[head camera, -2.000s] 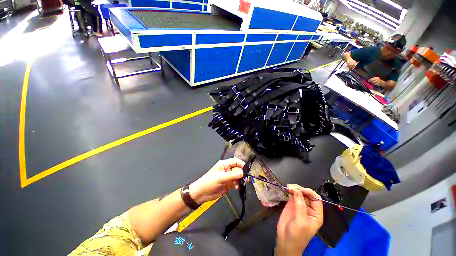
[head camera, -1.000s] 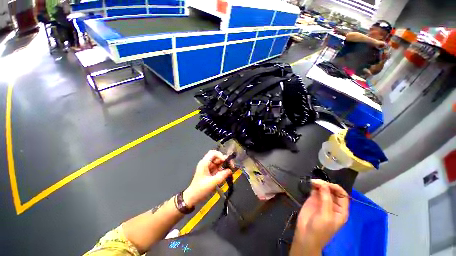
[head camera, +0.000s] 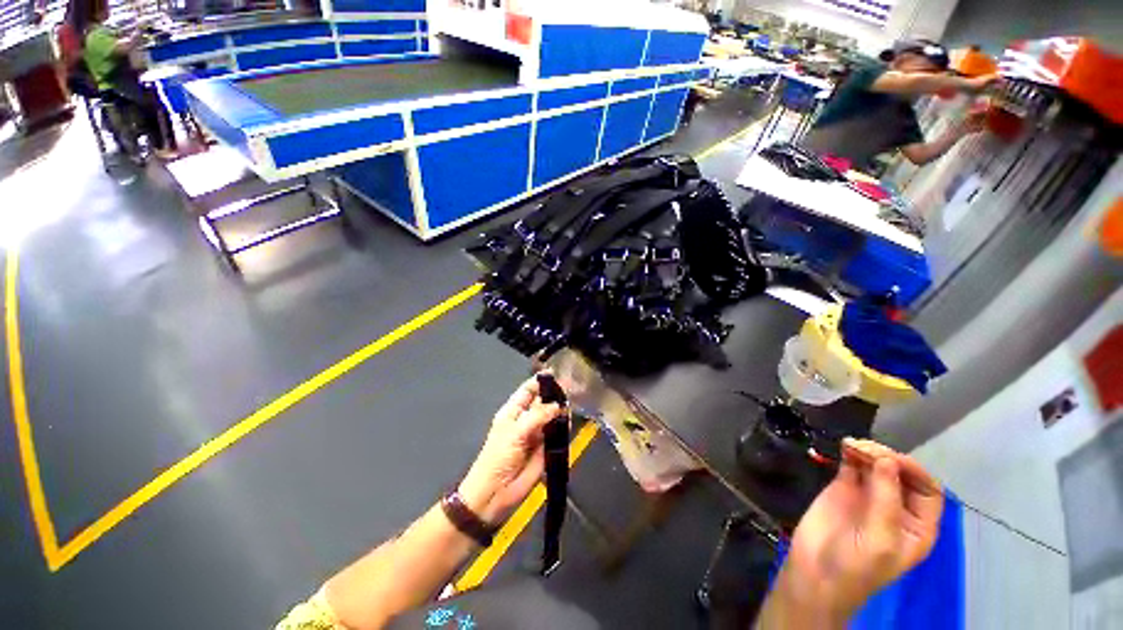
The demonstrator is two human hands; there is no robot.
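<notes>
My left hand holds a black strap by its upper end, and the strap hangs down flat below the fingers. My right hand holds a thin applicator rod between thumb and fingers, with the rod's long end pointing right. The rod's other end lies near a small dark pot, and I cannot tell whether it touches. A large pile of black straps with small shiny metal parts lies on the bench ahead.
A translucent tub and a blue and yellow cloth are beside the pot. A pale stained wrap hangs at the bench edge. A blue crate is low right. A person reaches toward the hanging machine.
My right hand has moved right with the rod, away from the strap and toward the pot side. The strap in my left hand now hangs flat. The other person's arms have risen toward the machine.
</notes>
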